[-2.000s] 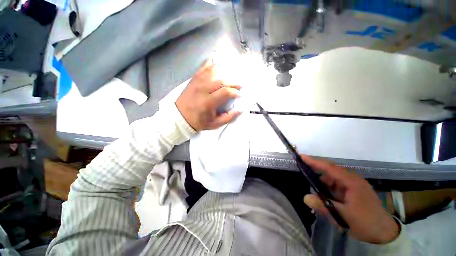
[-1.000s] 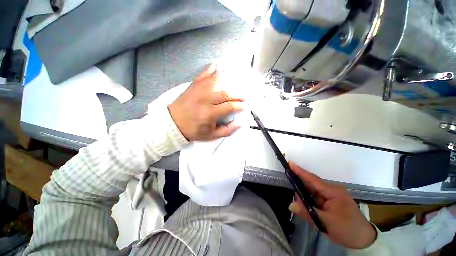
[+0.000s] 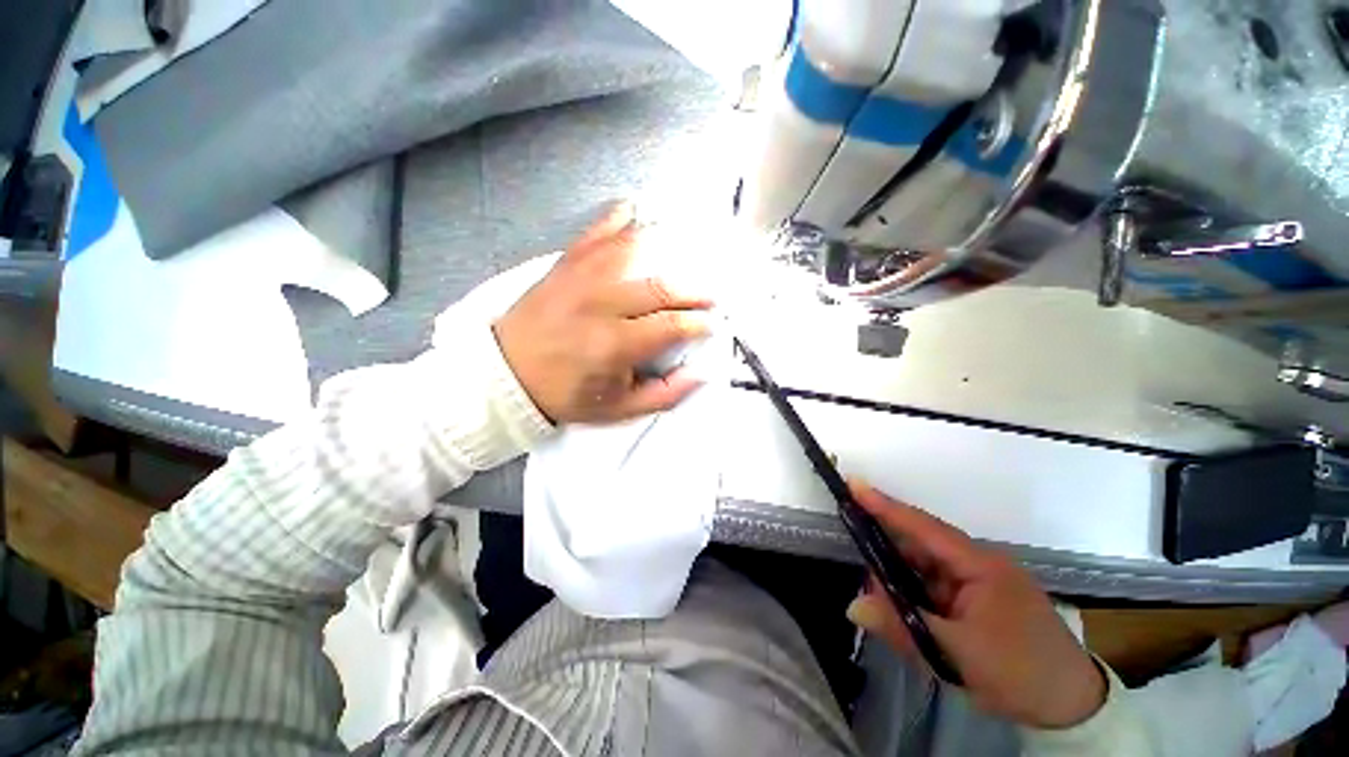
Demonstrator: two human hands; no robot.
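Observation:
My left hand (image 3: 599,328) presses on a white fabric piece (image 3: 619,518), which hangs over the table's front edge onto my lap. Its fingertips lie in the bright glare left of the needle area, where details are washed out. My right hand (image 3: 969,614) holds dark scissors (image 3: 829,481), their tip just right of my left fingertips. A grey fabric panel (image 3: 503,207) lies under and behind my left hand, with a folded grey part (image 3: 340,111) on top. The sewing machine head (image 3: 947,133) stands at the upper right.
A dark flat box (image 3: 1240,503) sits at the table's right end. A grey ruler strip (image 3: 792,528) runs along the front edge. Pale cloth (image 3: 407,636) hangs below the table at left. Wooden boards (image 3: 74,540) show at the lower left, light cloth (image 3: 1295,680) at the lower right.
The view has shifted, showing more of the machine head than two seconds ago. Both hands keep nearly the same pose, and the scissor tip stays near my left fingertips.

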